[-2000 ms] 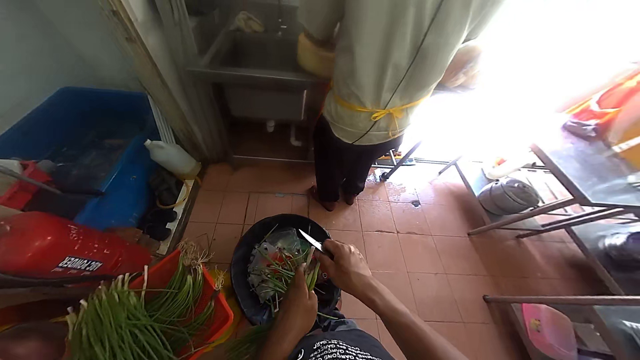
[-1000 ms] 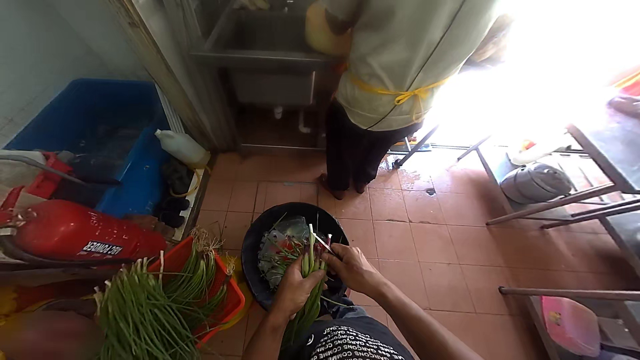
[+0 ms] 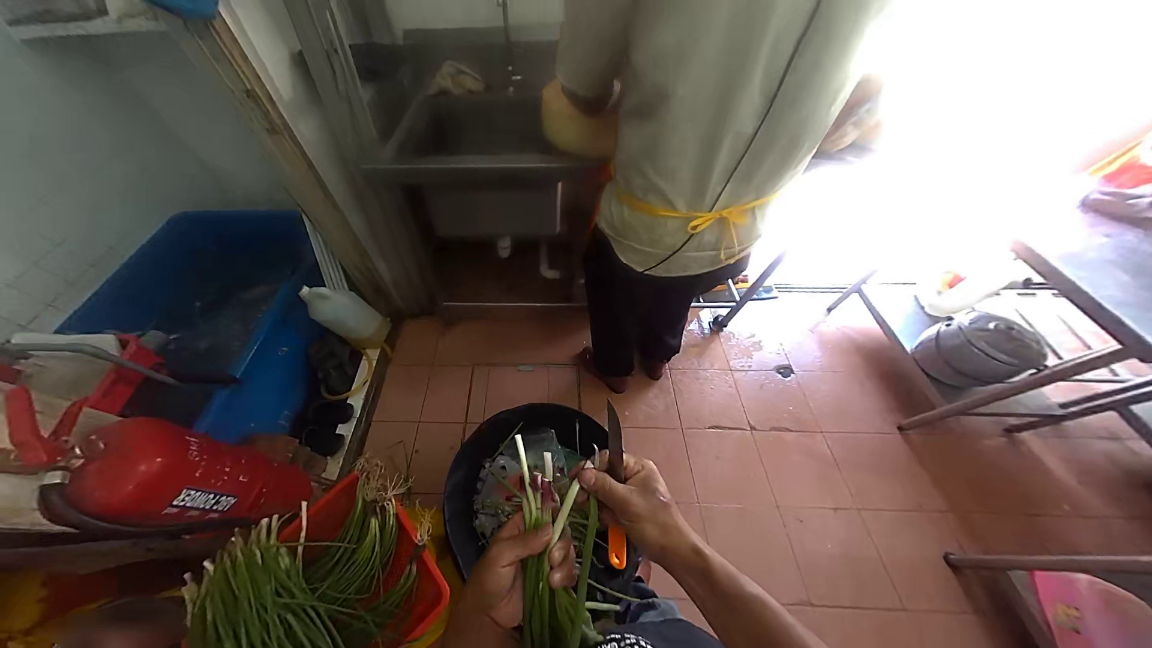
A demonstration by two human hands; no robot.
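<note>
My left hand [image 3: 511,565] is closed round several green onions [image 3: 545,594], their white ends pointing up. In my right hand [image 3: 637,504] is a knife [image 3: 616,441] with an orange handle, blade upward; its thumb and finger also pinch the white end of one stalk. Both hands are over a black basin [image 3: 463,468] holding plastic and vegetable scraps. To the left, more green onions [image 3: 261,589] lie in and over a red plastic basket [image 3: 432,589], roots showing on some.
Another person [image 3: 693,135] stands at a metal sink [image 3: 486,166] ahead. At left are a red fire extinguisher [image 3: 189,472], a blue tub [image 3: 270,333] and a plastic jug [image 3: 346,315]. A metal table [image 3: 1089,270] and a lidded pot [image 3: 981,346] are at right.
The knife blade, angled toward the upper left two seconds ago, now points nearly straight up. White stalk ends now stand above my left hand, and my right fingers pinch one.
</note>
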